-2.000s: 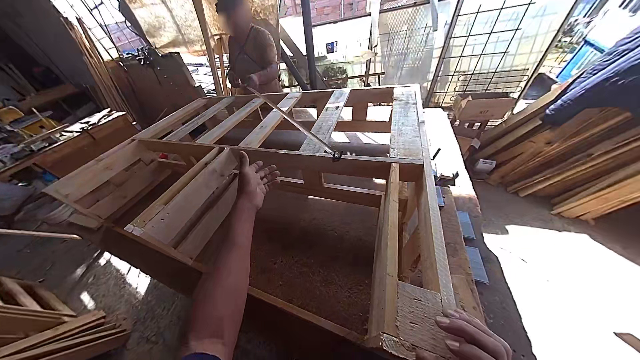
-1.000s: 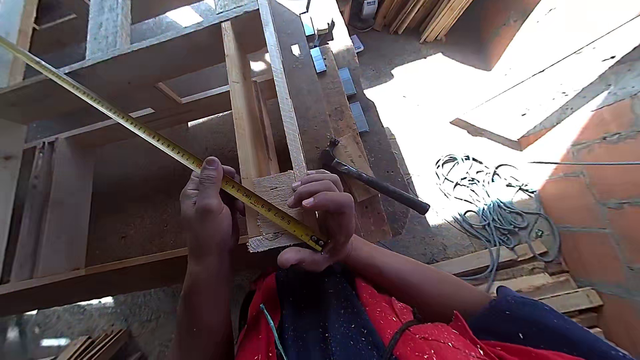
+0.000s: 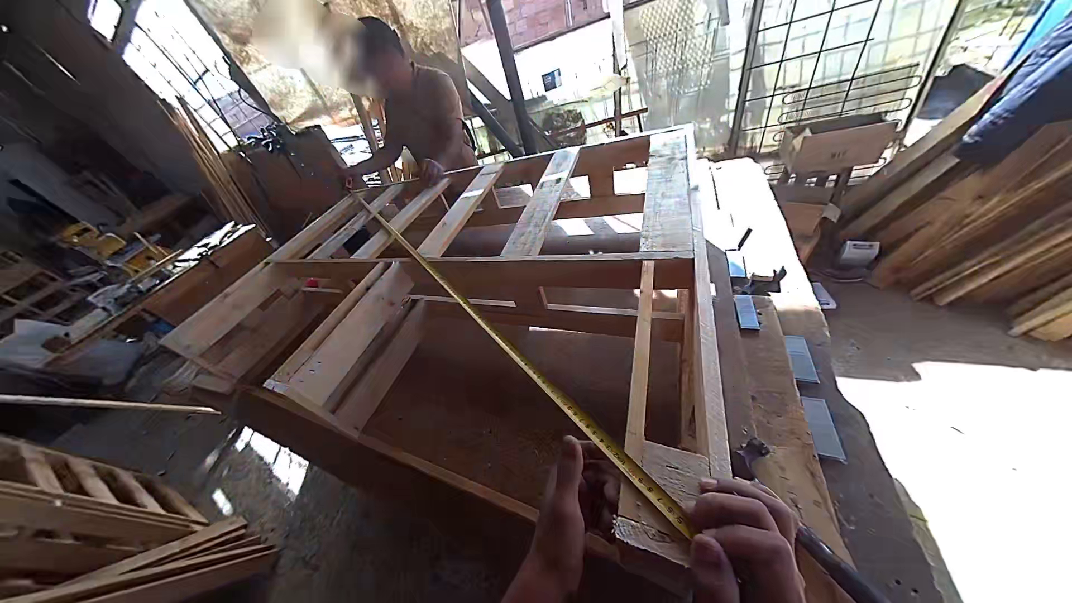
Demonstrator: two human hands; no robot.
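Note:
A yellow tape measure blade (image 3: 519, 356) runs diagonally over a wooden frame (image 3: 494, 270) of boards and slats, from its near right corner to its far left side. My right hand (image 3: 745, 536) pinches the blade's near end at the corner board (image 3: 670, 469). My left hand (image 3: 569, 511) is beside that board, thumb up, just left of the blade; its fingers are partly hidden in shade and I cannot tell whether they touch the frame. A hammer (image 3: 825, 557) lies right of my right hand, partly hidden. Across the frame, a co-worker (image 3: 419, 109) leans over the tape's far end.
The frame rests on a workbench (image 3: 779, 377) with several small metal plates (image 3: 825, 427) along its right part. Slatted wooden pieces (image 3: 84, 511) lie at the lower left. Stacked boards (image 3: 988, 226) lean at the right, near a cardboard box (image 3: 837, 146). A cluttered table (image 3: 184, 285) stands left.
Two seconds ago my left hand was raised, open, over the frame; now it is at the near corner. My right hand has taken hold of the tape's end. The view has swung down and back up.

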